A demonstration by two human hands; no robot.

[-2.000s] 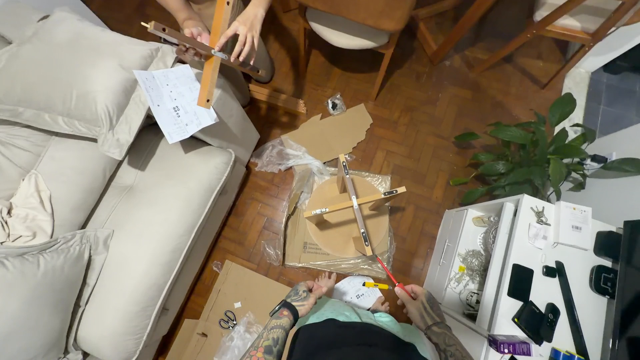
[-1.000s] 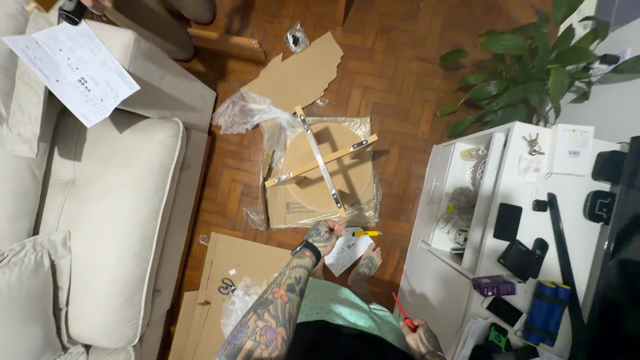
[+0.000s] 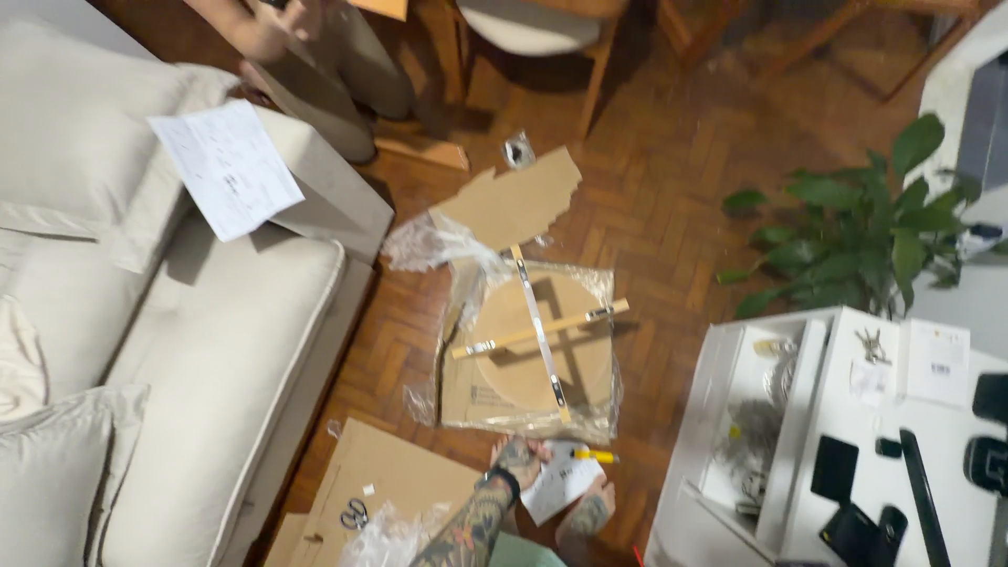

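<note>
My left hand (image 3: pixel 521 457), below a tattooed forearm with a black wristband, is low at the centre, by the upper left corner of a printed paper sheet (image 3: pixel 555 488). Blur hides whether its fingers grip anything. A yellow-handled tool (image 3: pixel 594 456) lies at the sheet's top edge. Beyond stands a crossed wooden frame (image 3: pixel 539 331) with metal fittings, over a round board (image 3: pixel 504 299) on cardboard and plastic wrap. My right hand is out of view; only the red tip of a tool (image 3: pixel 639 556) shows at the bottom edge. One bare foot (image 3: pixel 587 512) is right of the sheet.
Flat cardboard (image 3: pixel 402 465) bears scissors (image 3: pixel 353 514) and clear plastic. A sofa (image 3: pixel 228 378) flanks the left, with a printed sheet (image 3: pixel 228 169) on its arm. Another person's hand (image 3: pixel 295 20) is at the top left. A white cabinet (image 3: pixel 846 354) with an open drawer and a plant (image 3: pixel 874 228) are right.
My right hand, seen earlier with a red-handled tool, has left the view. The wooden bar that the other person held two seconds ago no longer shows in full. The view has shifted.
</note>
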